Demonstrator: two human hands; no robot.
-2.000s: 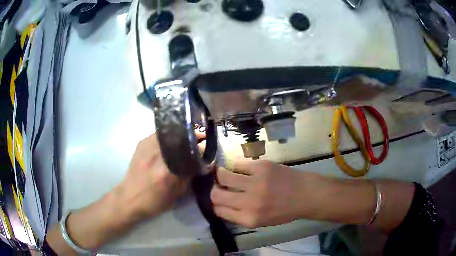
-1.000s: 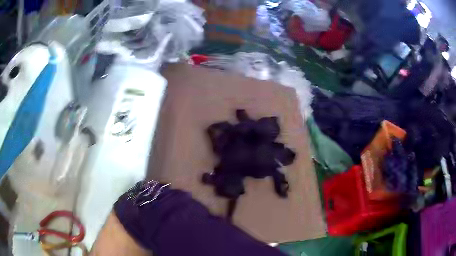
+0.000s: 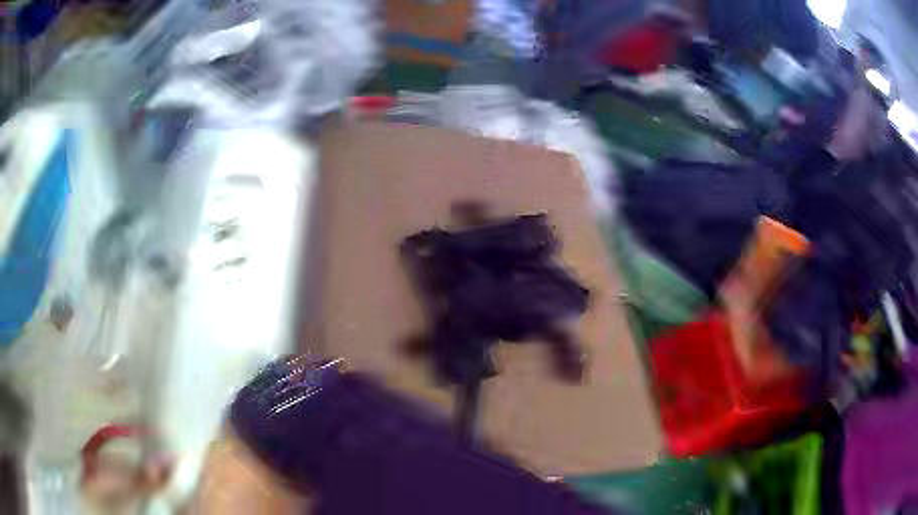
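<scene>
The frame is blurred. A bundle of black strip [image 3: 493,287] lies in a dark heap on the brown cardboard sheet [image 3: 383,181], with one strand trailing down toward my dark sleeve. The white sewing machine [image 3: 96,211] with its blue stripe is at the left edge. A red scissors handle loop [image 3: 109,435] shows at the lower left. My right forearm, in a dark sleeve, crosses the bottom; its bare part is cut off by the lower edge, and my right hand cannot be made out. My left hand is out of the picture.
A red box [image 3: 710,387] and an orange box [image 3: 780,236] stand right of the cardboard. A bright green item [image 3: 770,483] is below them. White material [image 3: 292,60] is heaped at the back left. Dark cloth [image 3: 695,206] lies at the right.
The view has swung from the needle area to the cardboard at the right. Both hands, earlier at the needle, have left view. Since one second ago the black bundle's outline has shifted slightly.
</scene>
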